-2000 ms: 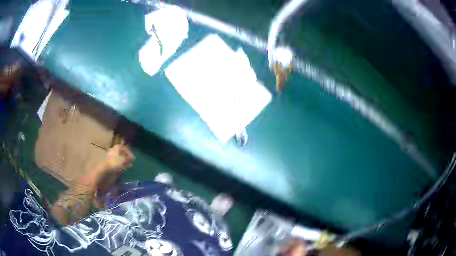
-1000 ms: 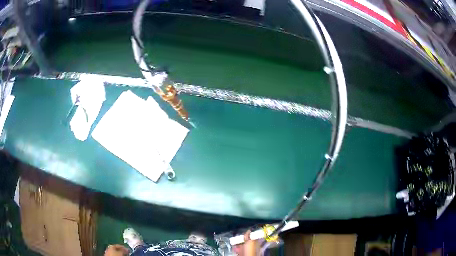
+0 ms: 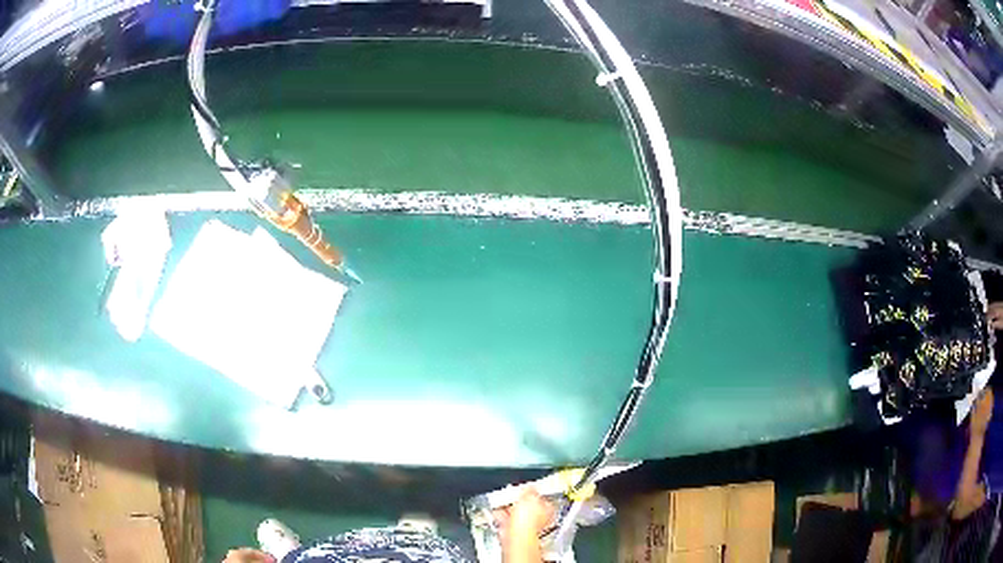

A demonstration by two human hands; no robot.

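Note:
My right hand point(image 3: 526, 517) is at the bottom edge of the view, at a pale frame part point(image 3: 610, 475) with a yellow tie and clear film beside it; its fingers are too blurred to tell their grip. My left hand point(image 3: 249, 555) is mostly cut off by the bottom edge. A white and black hose point(image 3: 667, 220) arches from the top down to the yellow tie. An orange-brown nozzle head point(image 3: 311, 233) hangs from a hose on the left, tip pointing down right. White sheets point(image 3: 248, 313) lie on the green bench point(image 3: 495, 352) below it.
A crumpled white cloth point(image 3: 138, 269) lies left of the sheets, and a small silver tool head point(image 3: 319, 387) at their lower corner. Black parts point(image 3: 924, 330) are stacked at the bench's right end, beside another person's arm point(image 3: 973, 451). Cartons point(image 3: 99, 495) stand below the bench.
The view has swung round and levelled, so the bench lies across it. My left hand has drawn back from the carton to the bottom edge. My right hand shows more clearly by the yellow tie.

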